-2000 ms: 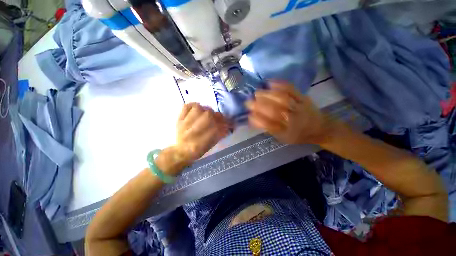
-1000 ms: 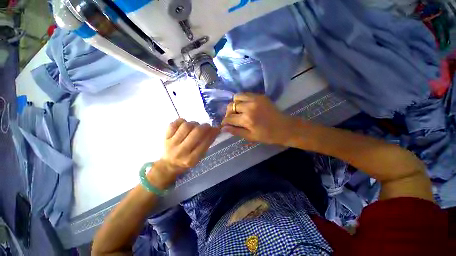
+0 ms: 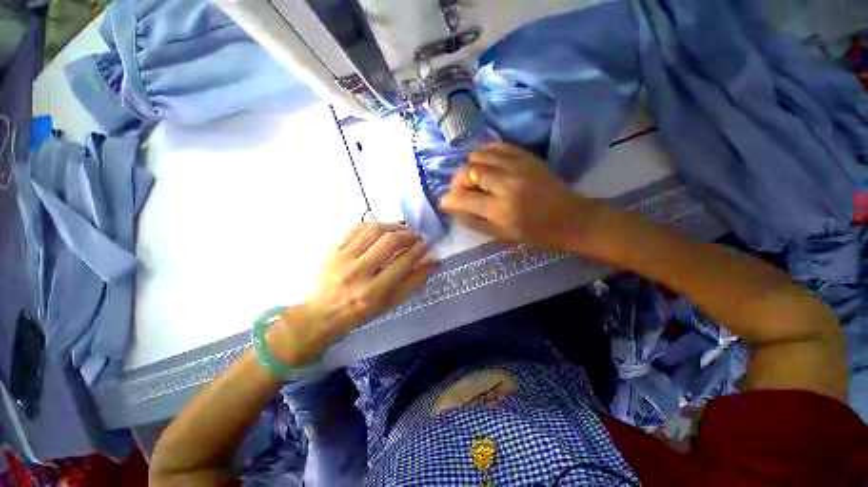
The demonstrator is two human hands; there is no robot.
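The blue sleeve panel (image 3: 562, 81) lies behind and to the right of the needle area, its gathered edge (image 3: 436, 162) running toward me beside the ribbed dark cylinder (image 3: 457, 112). A narrow blue cuff strip (image 3: 419, 211) lies at the gathers, its near end by my left fingertips. My right hand (image 3: 509, 195), with a ring, has its fingers curled on the gathered cloth just in front of the cylinder. My left hand (image 3: 371, 271), with a green bangle, rests at the table's front with fingers bent at the strip's end; its fingertips are partly hidden. The needle is lost in glare.
The sewing machine (image 3: 400, 43) stands over the work. Loose blue strips (image 3: 86, 238) lie at the left, a cuffed sleeve (image 3: 200, 71) at the upper left. Draped blue cloth (image 3: 733, 124) covers the right. A ruler (image 3: 476, 273) runs along the front edge; a phone (image 3: 28, 361) lies far left.
The camera view has shifted. Since a second ago my hands have come apart: the right is nearer the cylinder, the left lies flatter at the front. The narrow strip shows between them.
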